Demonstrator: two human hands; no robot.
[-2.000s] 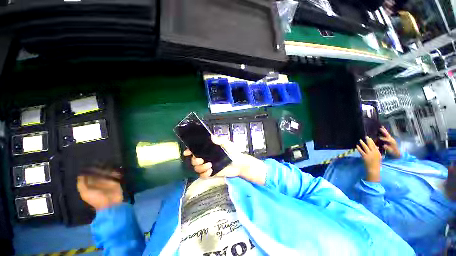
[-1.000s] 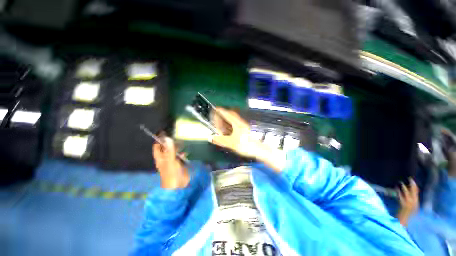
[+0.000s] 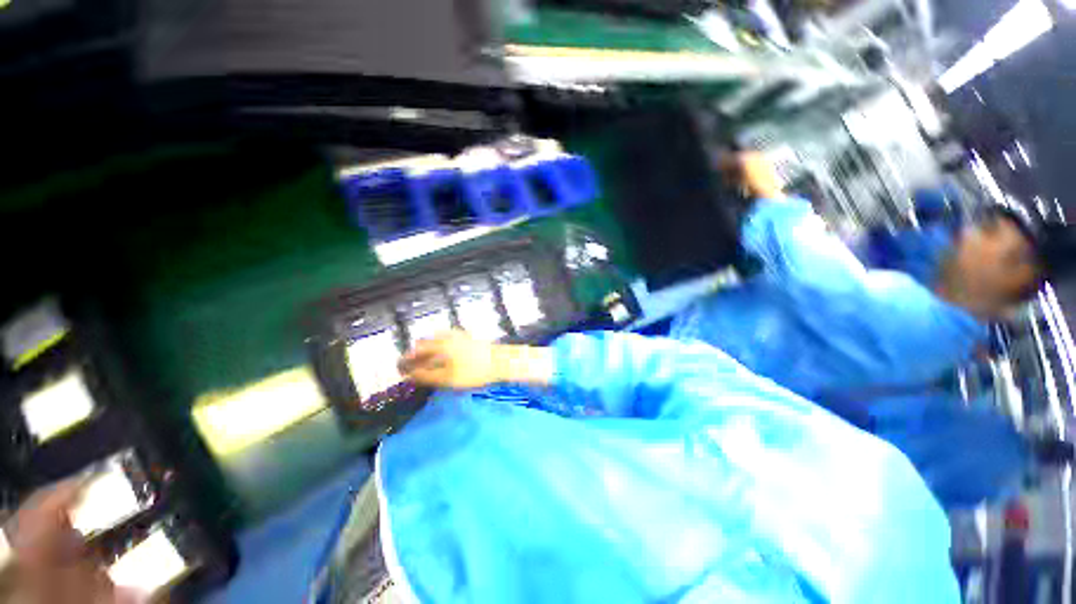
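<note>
The black work tray [image 3: 336, 319] holds several open phone bodies in a row with pale battery areas. My right hand [image 3: 454, 360] is over the tray's front left part, its fingertips at the lower right of the leftmost phone body [image 3: 375, 363]; whether it grips anything is unclear. My left hand [image 3: 53, 543] is blurred and partly cut off at the lower left, beside a phone body [image 3: 106, 496] in the large black tray [image 3: 195, 519]. Whether it holds anything cannot be told.
A row of blue parts bins [image 3: 443, 198] is behind the work tray. A yellow pad [image 3: 260, 411] lies to its left and a clear plastic bag [image 3: 584, 250] to its right. Dark stacked trays [image 3: 319, 41] are at the back. A person in blue [image 3: 826, 295] sits at the right.
The view has turned and blurred. My right hand has moved from above the green mat, where it held a phone, to the work tray. My left hand has moved left to the large tray.
</note>
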